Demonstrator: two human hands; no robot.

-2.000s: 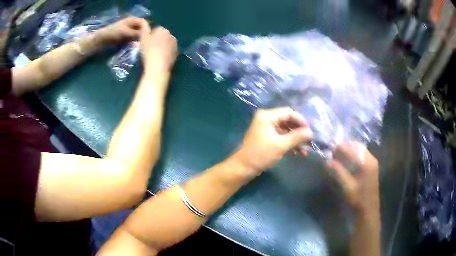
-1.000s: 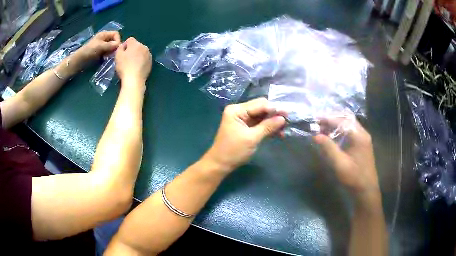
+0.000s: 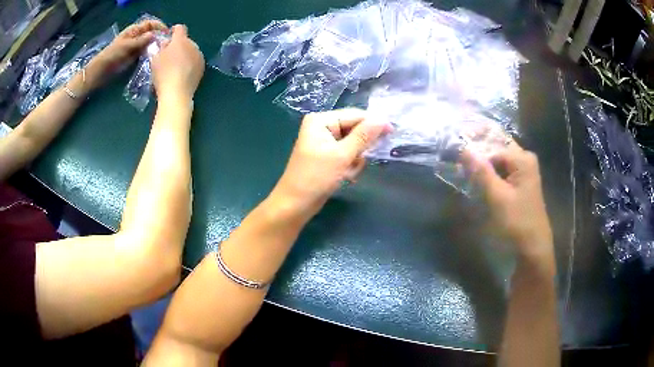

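Observation:
A clear zip-lock bag (image 3: 412,147) with a small dark piece seen through the film is stretched between my hands, at the near edge of the bag pile. My left hand (image 3: 326,154) pinches its left side between thumb and fingers. My right hand (image 3: 505,175) grips its right side, with film around the fingertips. The main bag pile (image 3: 448,57) is a broad heap with strong white glare just beyond my hands. Glare hides where the held bag ends and the pile begins.
The glossy dark-green table (image 3: 358,265) has a curved near edge. At left, another person's hands (image 3: 176,64) hold a small clear bag. The right-hand bag pile (image 3: 624,193) lies beyond the seam, below yellow-green strips (image 3: 624,89) and beige posts (image 3: 577,25).
My hands have moved left and up in the picture, and the held bag is now spread wider between them. The view has shifted, with the pile higher in the picture.

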